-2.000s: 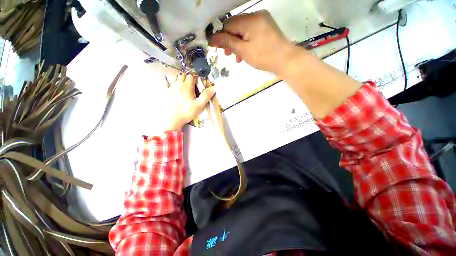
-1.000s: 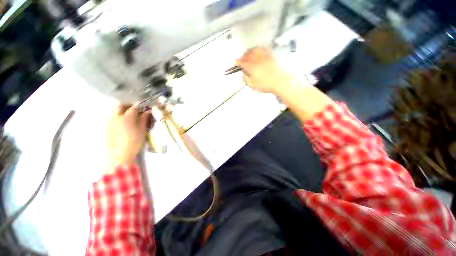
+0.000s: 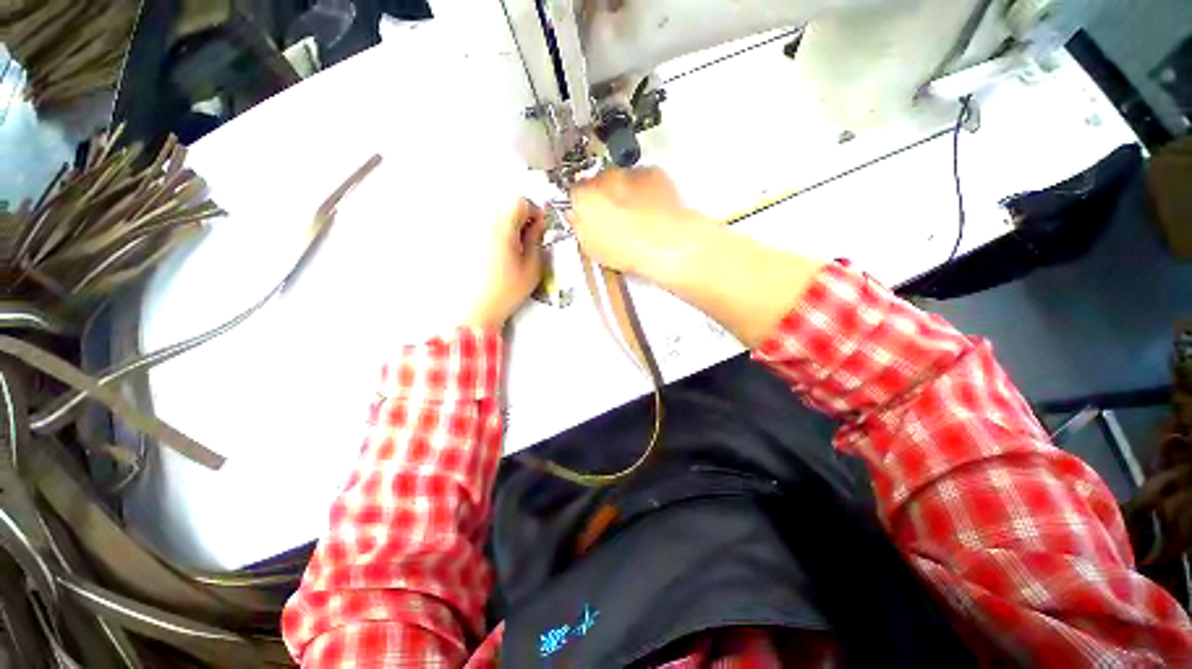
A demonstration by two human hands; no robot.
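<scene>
A narrow brown strap (image 3: 635, 342) runs from the needle area under my right hand, over the table's front edge, and curves onto the black apron. My right hand (image 3: 630, 222) is in front of the presser foot (image 3: 571, 163), fingers bent and close together; whether it holds a tool or the strap is hidden. My left hand (image 3: 507, 259) is just left of the needle area, fingertips curled inward; what lies between them is too small to tell. A dark round knob (image 3: 618, 136) shows above my right hand.
The white sewing machine (image 3: 732, 37) stands behind the hands on the white table (image 3: 445, 98). A large bundle of brown straps (image 3: 66, 431) lies at the left, with one strap (image 3: 281, 281) reaching onto the table. A thin dark cable (image 3: 961, 190) curves across the right side.
My right hand, seen with a slim dark tool right of the needle a second ago, has moved left to the needle area. My left hand stays beside it. The camera view has turned.
</scene>
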